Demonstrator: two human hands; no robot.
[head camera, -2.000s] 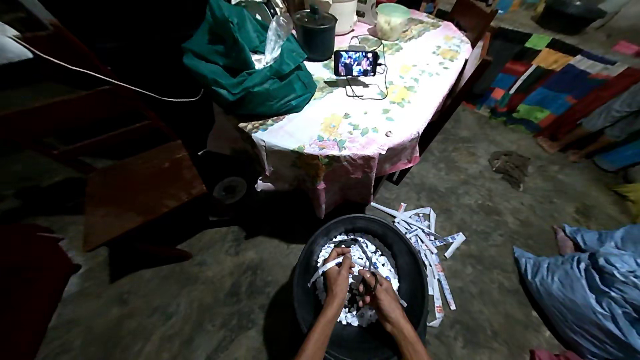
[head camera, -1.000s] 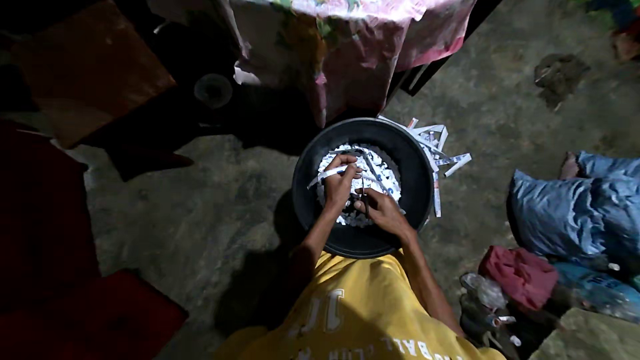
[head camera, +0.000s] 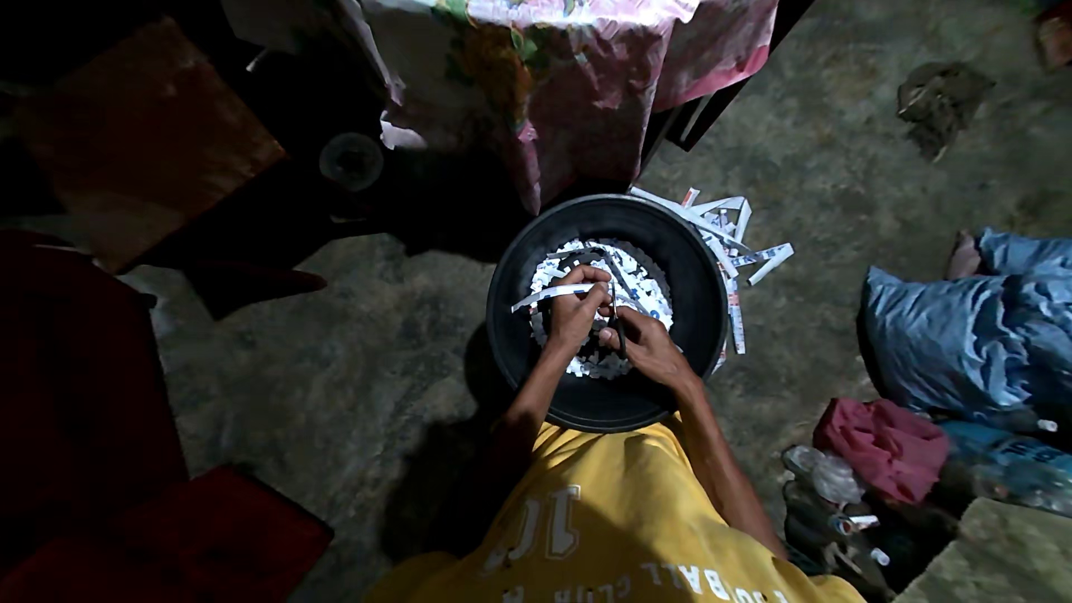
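Note:
A round black basin (head camera: 603, 419) stands on the floor in front of my yellow shirt, with many small cut paper pieces (head camera: 586, 366) in it. Over the basin, my left hand (head camera: 578, 310) pinches a white printed paper strip (head camera: 548, 295), whose free end points left. My right hand (head camera: 645, 339) is closed around the dark handles of a pair of scissors (head camera: 620, 322), whose blades point away from me beside the left fingertips. Long uncut paper strips (head camera: 733, 251) lie in a loose pile on the floor against the basin's right side.
A table with a flowered cloth (head camera: 578, 92) stands beyond the basin. At the right are blue filled bags (head camera: 946, 335), a red cloth or bag (head camera: 883, 448) and clear plastic. A dark rag (head camera: 942, 105) lies at upper right. Red furniture (head camera: 84, 402) and a brown seat (head camera: 142, 134) are at left.
The view has tilted down, so the phone and pot on the table are out of sight. Both hands remain over the basin with strip and scissors.

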